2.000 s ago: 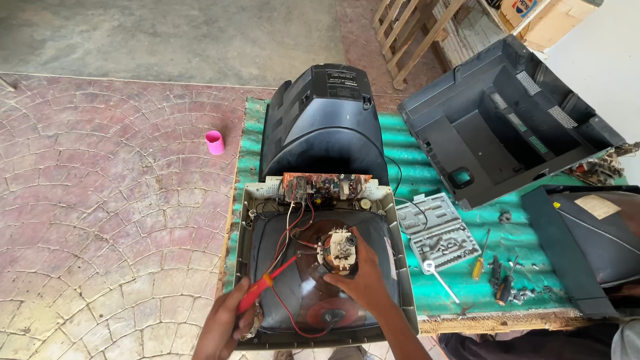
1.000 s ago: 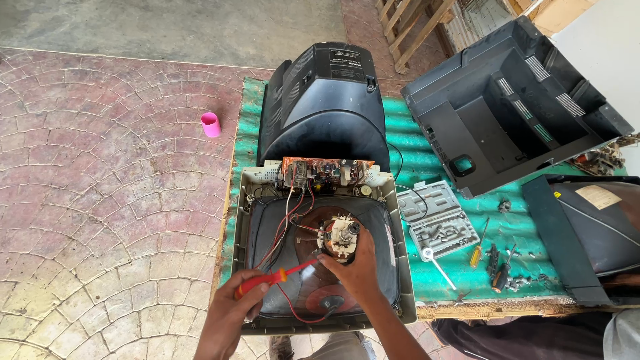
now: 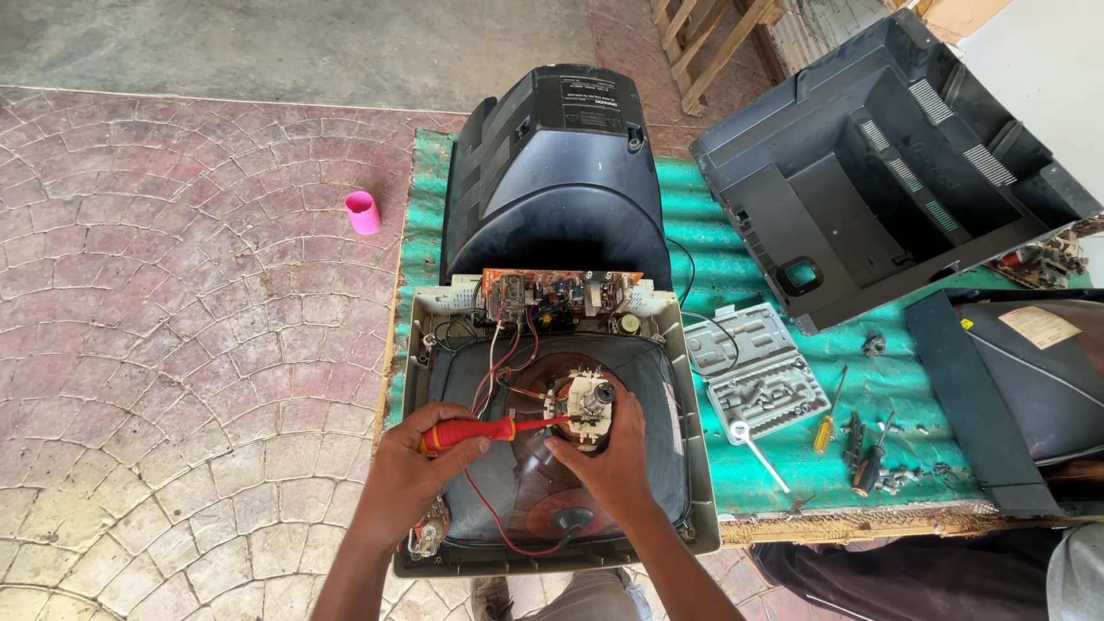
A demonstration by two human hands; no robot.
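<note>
A red-and-yellow insulated screwdriver [image 3: 470, 433] lies in my left hand [image 3: 423, 466], its shaft pointing right to the deflection yoke [image 3: 591, 405] on the neck of a picture tube [image 3: 483, 483]. Whether the tip touches a screw is too small to tell. My right hand [image 3: 608, 453] grips the yoke from its right and lower side, thumb below. Wires run from the yoke to a circuit board [image 3: 561, 293] at the top of the television's front frame [image 3: 703, 431]. A red lead curves to the anode cap [image 3: 571, 519].
Behind the board stands a black television back cover [image 3: 561, 198]; another black cover [image 3: 828, 207] lies at the right. On the green corrugated sheet [image 3: 690, 185] are a grey socket set case [image 3: 759, 371], a yellow screwdriver [image 3: 825, 431] and a second picture tube [image 3: 1035, 362]. A person's dark-clothed leg [image 3: 897, 573] is at lower right.
The screwdriver in my left hand has swung from a steep slant to nearly level, its tip now at the lower left of the yoke. My right hand stays at the yoke.
</note>
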